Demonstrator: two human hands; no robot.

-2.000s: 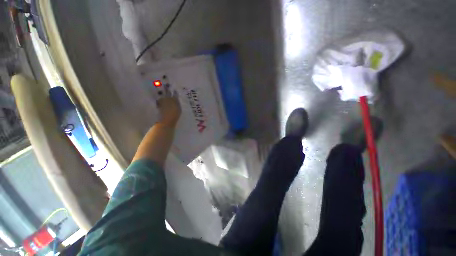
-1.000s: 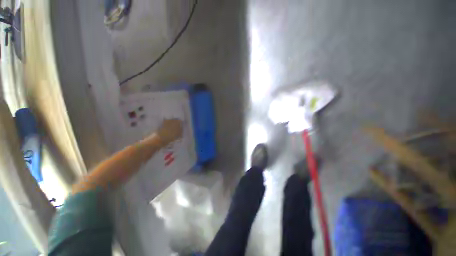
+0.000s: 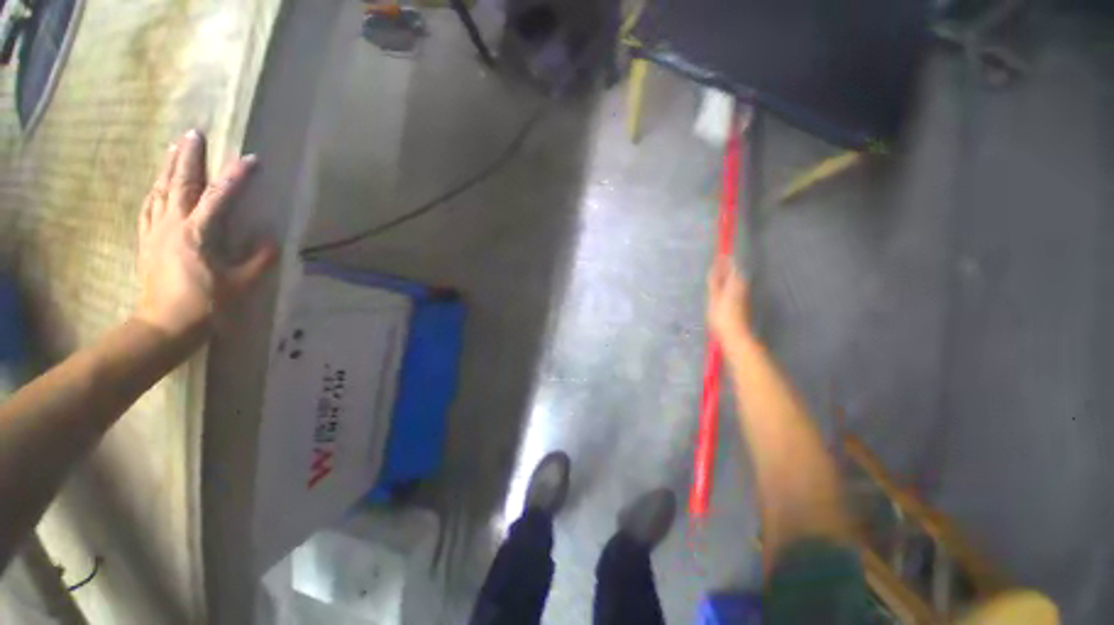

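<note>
The red pole (image 3: 715, 403) runs along the grey floor. A small part of its white head (image 3: 715, 116) shows at the far end, partly hidden by a black-seated chair. My right hand (image 3: 729, 299) is closed around the pole's upper middle part, somewhat blurred. My left hand (image 3: 193, 250) lies spread on the pale work table (image 3: 86, 305) near its edge and holds nothing.
The padded chair (image 3: 794, 55) stands at the top, its yellowish legs on the floor. A white carton (image 3: 330, 391) sits on a blue base (image 3: 428, 385) beside the table, with a pale block-shaped object (image 3: 354, 574) nearer me. A dark cable crosses the floor. Yellowish wooden legs (image 3: 910, 501) stand at lower right.
My left hand has left the white carton and now lies on the table. My right hand has come into view on the pole. The white head is now farther off, by the chair.
</note>
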